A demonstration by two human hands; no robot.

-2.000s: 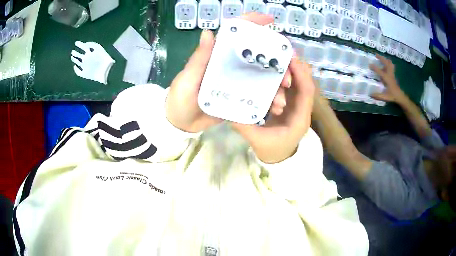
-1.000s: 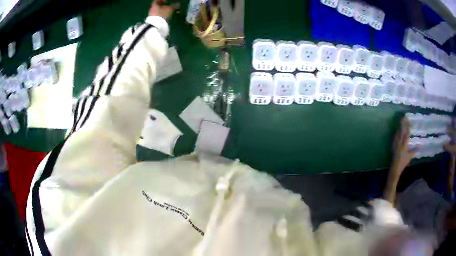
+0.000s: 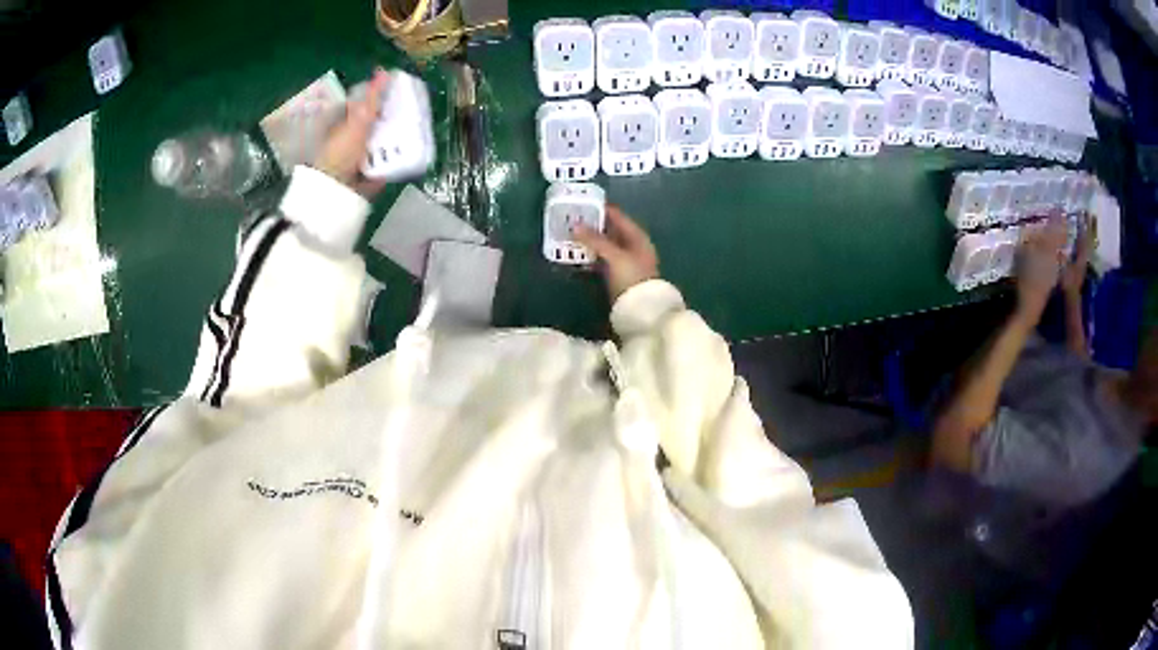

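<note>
My left hand (image 3: 349,137) grips a white plug adapter (image 3: 400,126), held above the bench at the left; it is slightly blurred and small ports show at its lower end. My right hand (image 3: 618,252) has its fingers on a second white adapter (image 3: 570,226), which sits socket face up on the green bench (image 3: 762,241), just below the left end of the adapter rows (image 3: 629,133). Two long rows of identical adapters run to the right, socket face up.
Pale cards (image 3: 460,282) lie near my chest. A clear bottle (image 3: 210,165) lies at the left, beyond it a pale sheet (image 3: 57,254) with small parts. A tan ring-shaped holder (image 3: 422,26) stands at the back. A neighbour's hands (image 3: 1041,260) are at shorter adapter rows on the right.
My left hand has come back from the far edge and now holds an adapter. My right hand has moved in from the lower right onto another adapter below the rows. The view has shifted.
</note>
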